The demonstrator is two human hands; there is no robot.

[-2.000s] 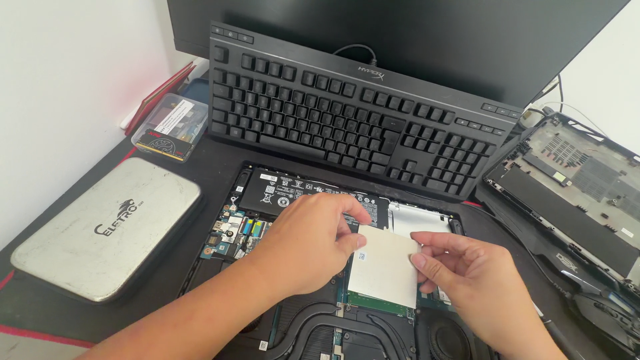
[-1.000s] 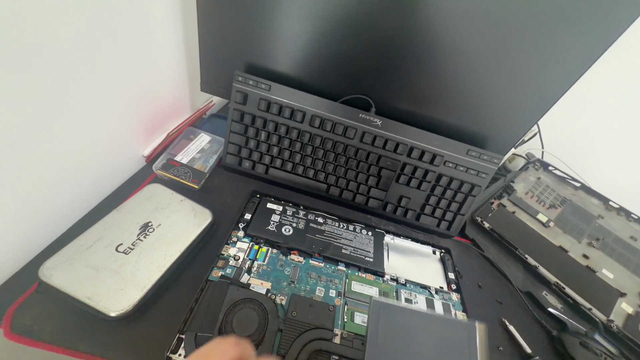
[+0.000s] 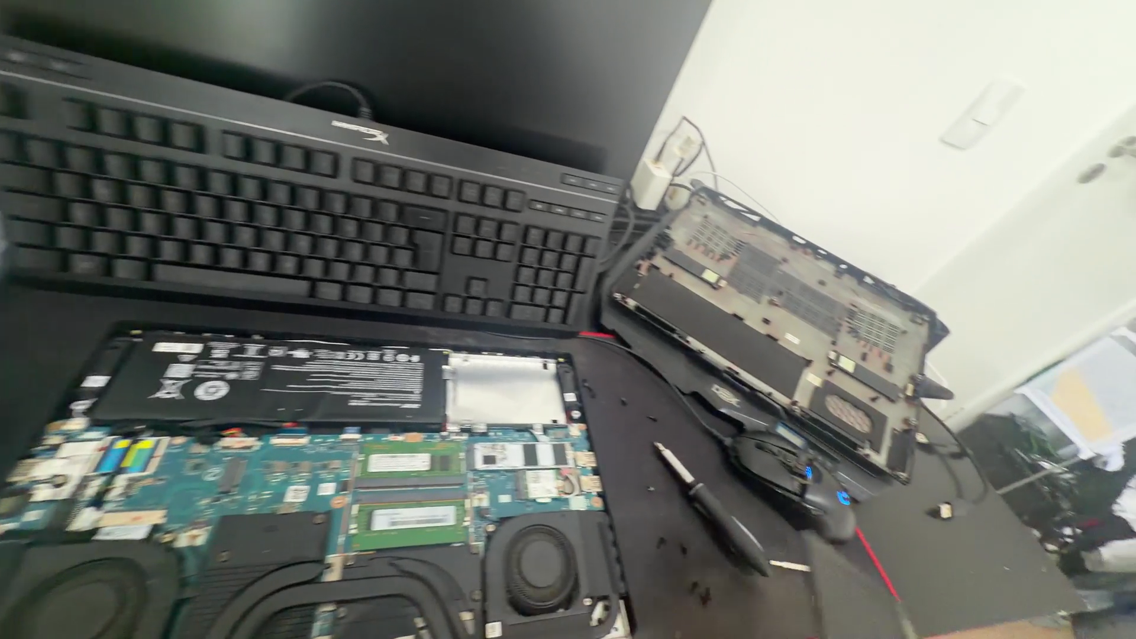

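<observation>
Neither of my hands shows in the head view now. An opened laptop (image 3: 293,479) lies in the lower left with its insides facing up. Its black battery (image 3: 266,377) runs along the far edge, beside a silver metal plate (image 3: 506,390). Two green memory modules (image 3: 410,524) sit on the blue circuit board, one above the other. A black cooling fan (image 3: 540,568) is at the near right, with a second fan (image 3: 84,595) at the near left. A screwdriver (image 3: 714,515) with a dark handle lies to the right of the laptop.
Behind the laptop stands a black keyboard (image 3: 302,204), tilted before a monitor (image 3: 399,62). A laptop bottom cover (image 3: 772,311) rests inside up at the right. Near it are a black computer mouse (image 3: 785,479) with its cable and several small screws (image 3: 697,593) on the mat.
Both hands held a pale square piece over the laptop two seconds ago; now hands and piece are out of view. A dark, flat blurred object has also left the laptop's near side. The view has swung right.
</observation>
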